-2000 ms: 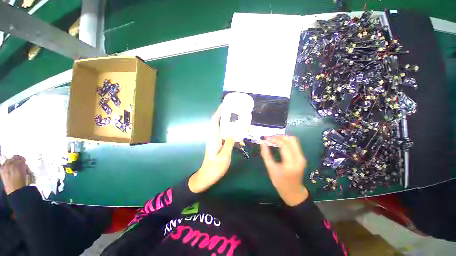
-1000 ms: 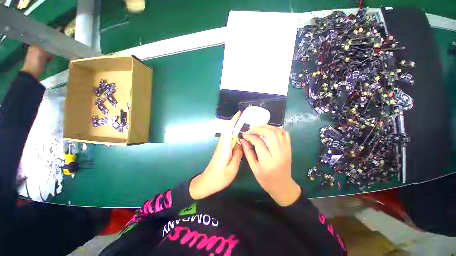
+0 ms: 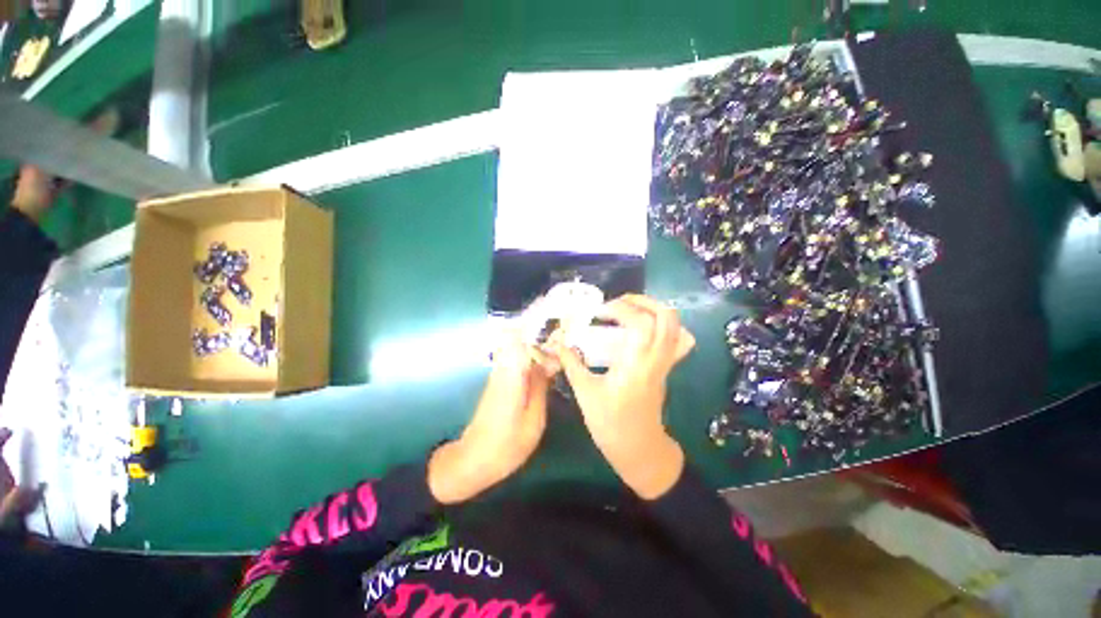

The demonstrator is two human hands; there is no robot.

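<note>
A cream-white plastic housing [image 3: 572,302] is held between my two hands, over the near edge of the black smartphone [image 3: 517,278]. My left hand [image 3: 507,404] grips the housing from the left and below. My right hand [image 3: 634,386] is on its right side, with thumb and fingertips pressed together at its near part. A small dark part shows in the housing between the fingertips, too small to name. The fingers hide much of the housing. The phone lies at the near end of a white paper sheet [image 3: 577,163].
A large tangled module pile [image 3: 797,242] lies right of the paper, with a black mat [image 3: 966,242] beyond it. An open cardboard box [image 3: 308,302] with several modules stands at left. A yellow-and-black item [image 3: 143,452] lies nearer. A neighbour's hands show at the left edge.
The view has shifted, with the bench lower and further left in the picture. My hands have closed in around the housing, and my right hand now covers more of it.
</note>
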